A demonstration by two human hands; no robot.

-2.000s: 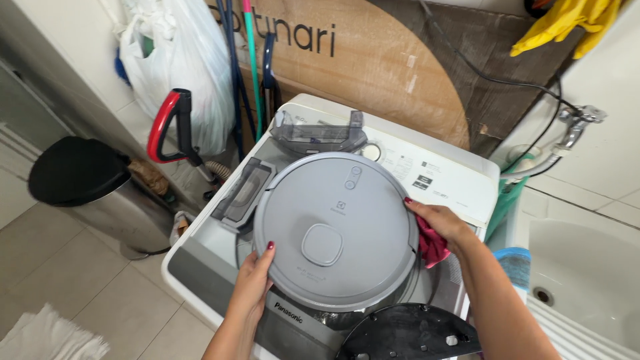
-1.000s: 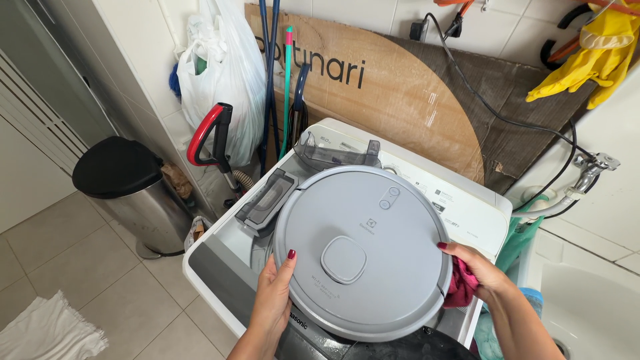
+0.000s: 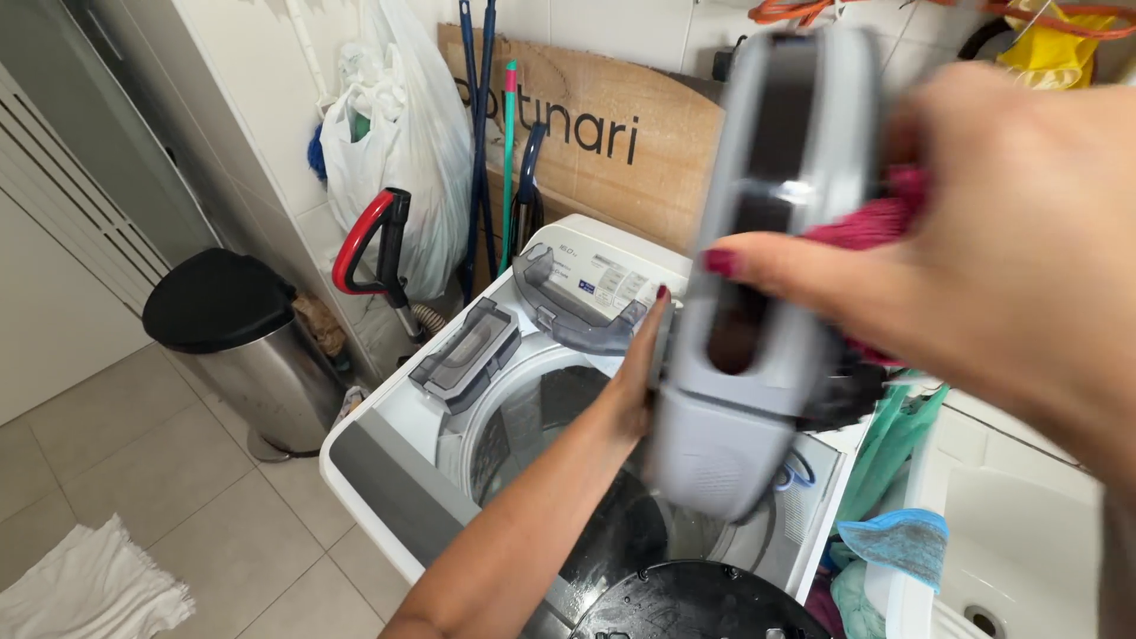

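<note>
A grey robot vacuum cleaner (image 3: 754, 355), blurred and tilted up on its edge, is held above the washing machine lid (image 3: 568, 444). My left hand (image 3: 641, 364) supports its left face, fingers partly hidden behind it. With a dark red cloth (image 3: 865, 222) bunched in the palm, my right hand (image 3: 967, 240) grips the upper right edge, thumb on the side rim. A translucent dustbin part (image 3: 470, 355) and a curved translucent part (image 3: 577, 306) lie on the machine. A round black plastic part (image 3: 701, 608) lies wet at the front.
A steel bin with a black lid (image 3: 217, 302) stands left. A red and black handle (image 3: 373, 244), hanging plastic bag (image 3: 399, 151), poles and cardboard (image 3: 666, 133) are behind. A white basin (image 3: 1021, 524) with a blue mask (image 3: 901, 537) is right; a white cloth (image 3: 98, 581) lies on the floor.
The robot vacuum, top face up a second ago, is now turned on its edge, showing its side. My right hand has risen with it, and my left hand has shifted to its left face.
</note>
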